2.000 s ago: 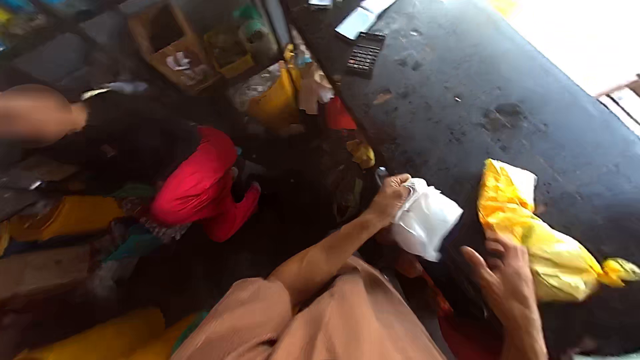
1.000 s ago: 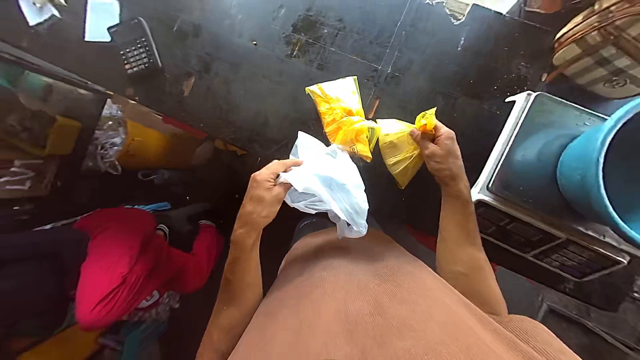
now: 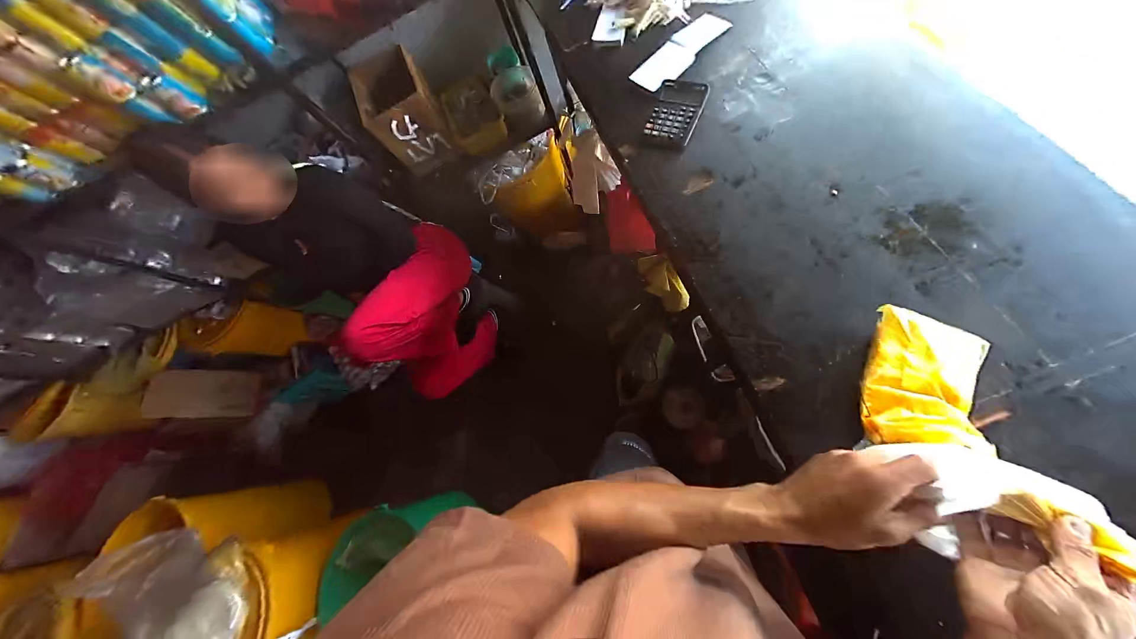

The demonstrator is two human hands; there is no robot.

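Note:
At the lower right, my left hand [image 3: 865,501] grips a white plastic bag [image 3: 967,479] at the counter's edge. My right hand [image 3: 1056,577] is at the lower right corner, closed on a tied yellow plastic bag [image 3: 1047,515] that lies partly inside or behind the white one; which of the two cannot be told. A second yellow bag [image 3: 923,377] rests on the black counter [image 3: 825,222], just beyond my left hand, its lower end hidden by the white plastic.
A calculator [image 3: 676,115] and papers [image 3: 682,51] lie farther up the counter. To the left, a person in red trousers [image 3: 417,311] crouches or sits near yellow sacks [image 3: 253,328]. A cardboard box [image 3: 399,111] and a yellow container [image 3: 537,191] stand beyond. Yellow and green containers [image 3: 355,550] are at lower left.
The white bag, held up in my left hand beside the yellow bags one second ago, now lies against the yellow bag in my right hand. The view has swung left.

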